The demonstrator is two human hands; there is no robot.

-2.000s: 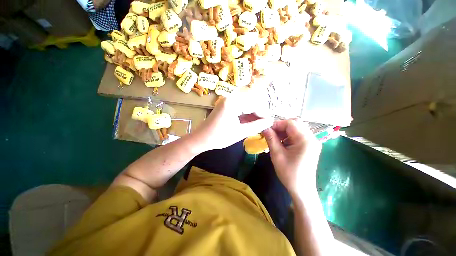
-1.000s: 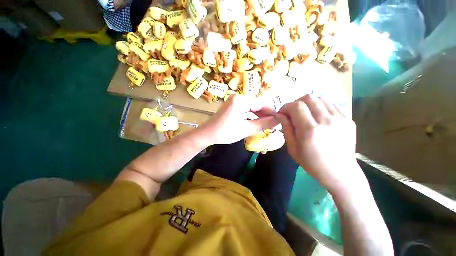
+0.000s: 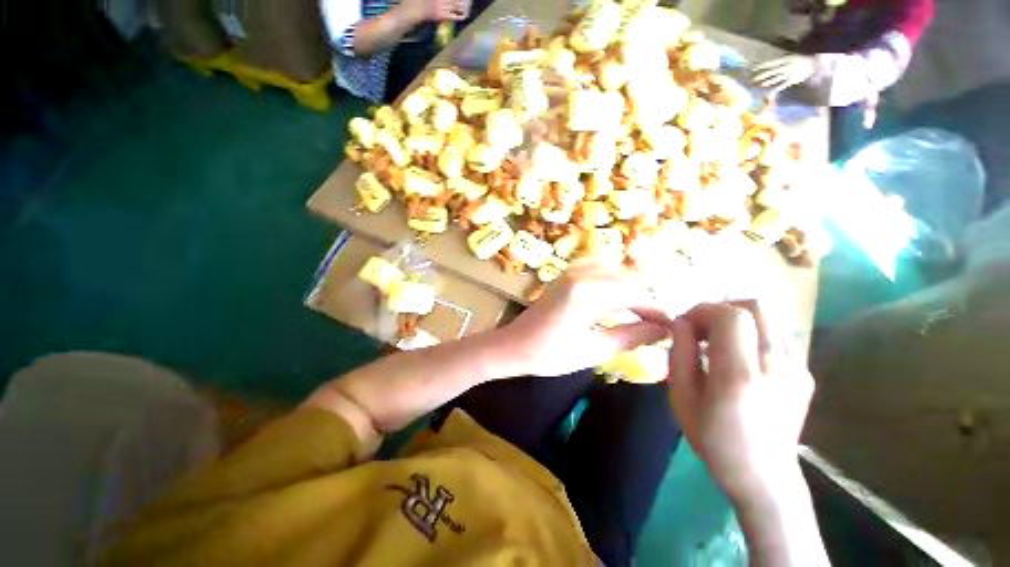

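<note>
A yellow plush pendant (image 3: pixel 636 364) hangs just below my fingertips, over my lap at the table's edge. My left hand (image 3: pixel 581 327) pinches at its top from the left, thumb and fingers together. My right hand (image 3: pixel 733 382) meets it from the right, its fingertips touching my left ones. The small part between the fingertips is washed out by glare and cannot be made out. A large pile of plush pendants (image 3: pixel 593 144) lies beyond my hands.
The cardboard tabletop (image 3: pixel 354 205) holds the pile. On the carton (image 3: pixel 352 290) at lower left lie two finished pendants (image 3: pixel 410 297) on clear film. Two other people show at the far side, one with a hand (image 3: pixel 784 73) near the pile. A large carton (image 3: pixel 919 388) stands at right.
The view has shifted, so the table sits lower and further right, and other people now show. The pendant still hangs below my joined fingertips. My right hand is turned more upright than a second ago.
</note>
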